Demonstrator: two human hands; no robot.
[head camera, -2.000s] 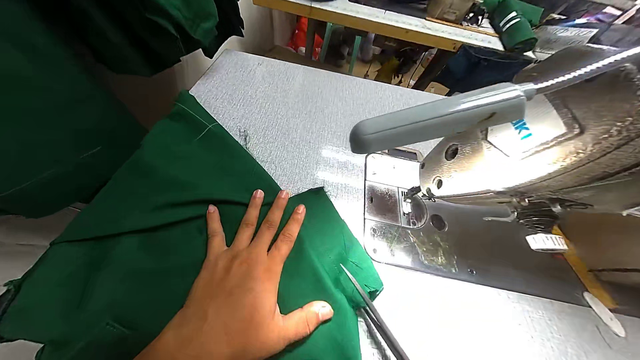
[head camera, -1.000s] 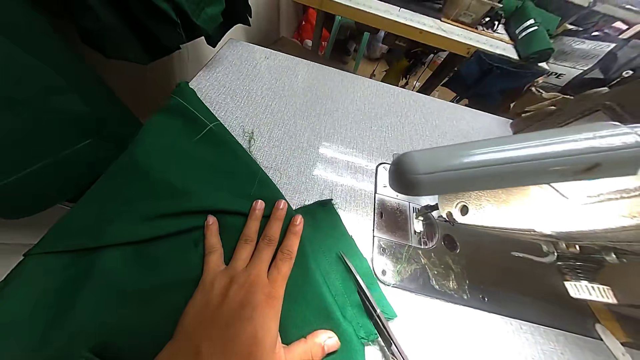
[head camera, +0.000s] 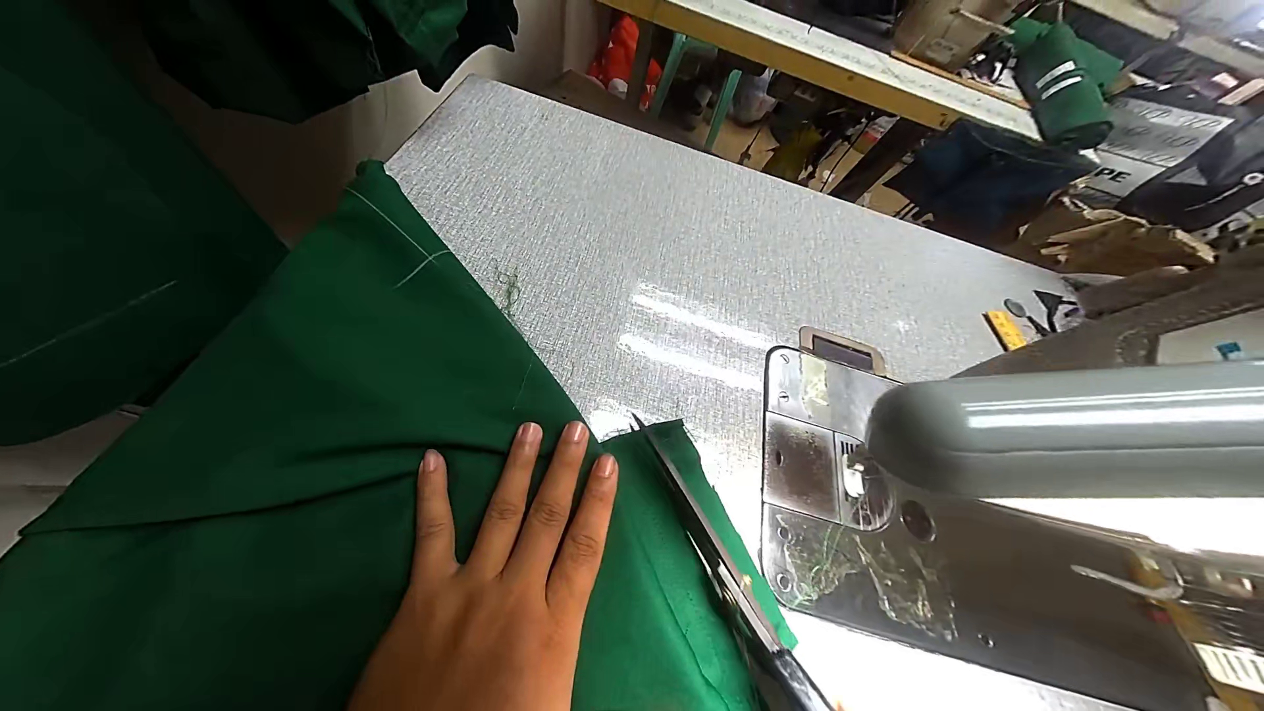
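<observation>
Green fabric (head camera: 326, 365) with pale chalk lines lies over the left part of a grey tabletop. Flat on it rests my left hand (head camera: 513, 573), fingers apart, gripping nothing. To its right, a pair of metal scissors (head camera: 716, 563) lies across the fabric's right strip, the blade tips at the strip's upper edge. The scissor handles run out of the bottom of the view, and my right hand is not visible apart from a possible sliver of finger at the bottom edge. Right of the fabric stands a sewing machine, its metal needle plate (head camera: 805, 464) close to the strip.
The machine's grey lamp (head camera: 1066, 430) juts in from the right above the machine bed (head camera: 1066, 592). Loose green threads (head camera: 507, 286) lie on the tabletop (head camera: 691, 227). More green cloth (head camera: 99, 217) hangs at left. Beyond stands a yellow-edged bench (head camera: 790, 69) with a green roll (head camera: 1062, 89).
The scissors have moved up along the fabric strip, their tips now at its upper edge. My left hand stays flat on the fabric. The view has shifted nearer to the table.
</observation>
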